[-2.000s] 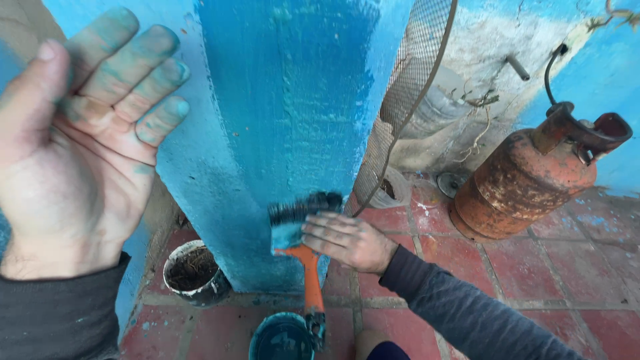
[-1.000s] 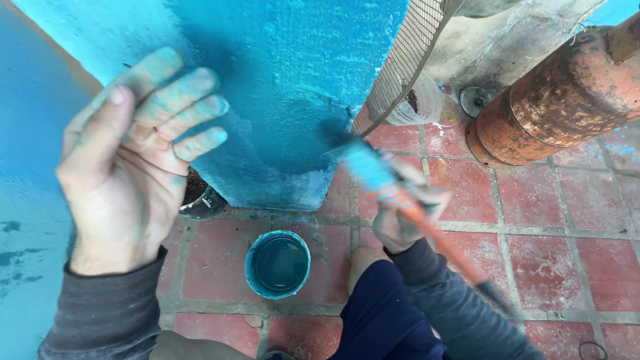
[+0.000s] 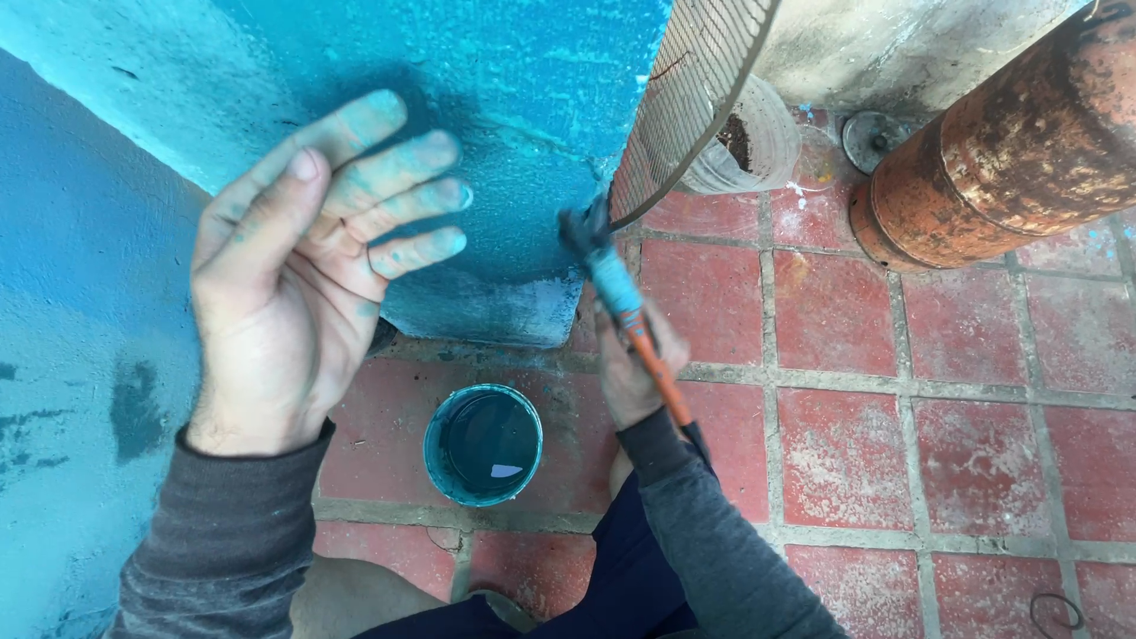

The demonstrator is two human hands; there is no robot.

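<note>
My right hand [image 3: 641, 362] is closed around a wide paintbrush [image 3: 635, 319] with an orange handle and a paint-smeared ferrule. Its dark bristles, somewhat blurred, are at the lower right edge of a blue-painted pillar [image 3: 497, 177], beside the rim of a mesh screen [image 3: 701, 98]. Raised in front of the pillar, my left hand [image 3: 311, 266] holds nothing; its palm shows and its spread fingers are stained with blue-green paint. A bucket of blue-green paint [image 3: 484, 444] stands on the floor between my forearms, below the pillar's foot.
A rusty orange gas cylinder [image 3: 985, 169] stands at the upper right, with a round metal disc [image 3: 874, 140] beside it. Behind the mesh is a translucent plastic tub [image 3: 763, 142] holding dark matter. Red floor tiles [image 3: 834, 453] extend to the right; a blue wall [image 3: 80, 355] borders the left.
The brush was flat against the pillar's face two seconds ago; it is now edge-on at the pillar's lower right edge. The view has tilted down, showing more of the paint bucket.
</note>
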